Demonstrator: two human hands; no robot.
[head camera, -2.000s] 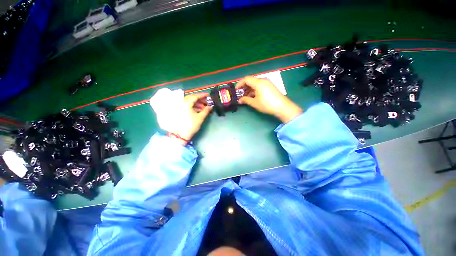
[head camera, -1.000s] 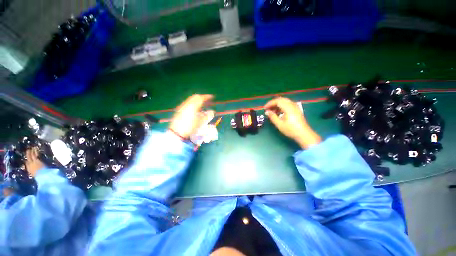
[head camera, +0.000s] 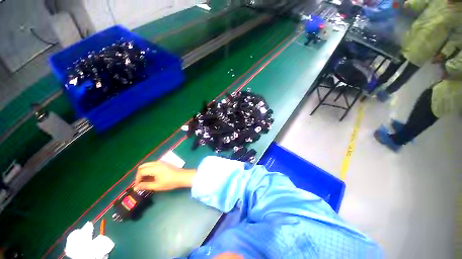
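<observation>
A small group of black wristwatches (head camera: 136, 208) rests on the green mat at lower left, with a red patch showing on one and silver buckles at its ends. My right hand (head camera: 161, 175) is at the group's upper end, fingers bent and close together. Whether it grips a watch is hidden by the fingers. My left hand is out of the picture. A crumpled white cloth (head camera: 87, 244) and an orange stick (head camera: 103, 226) lie below the watches. A white card (head camera: 172, 159) lies just beyond my right hand.
A pile of black watches (head camera: 230, 121) lies on the mat (head camera: 177, 232) beyond my right arm. A blue bin of watches (head camera: 139, 98) stands across the bench. Another blue bin (head camera: 304, 177) is below the bench edge. People stand at upper right, near a black stool (head camera: 347, 76).
The view has swung to the right, bringing the aisle and people into sight. My left hand has left the picture. My right hand has come to the upper end of the watches.
</observation>
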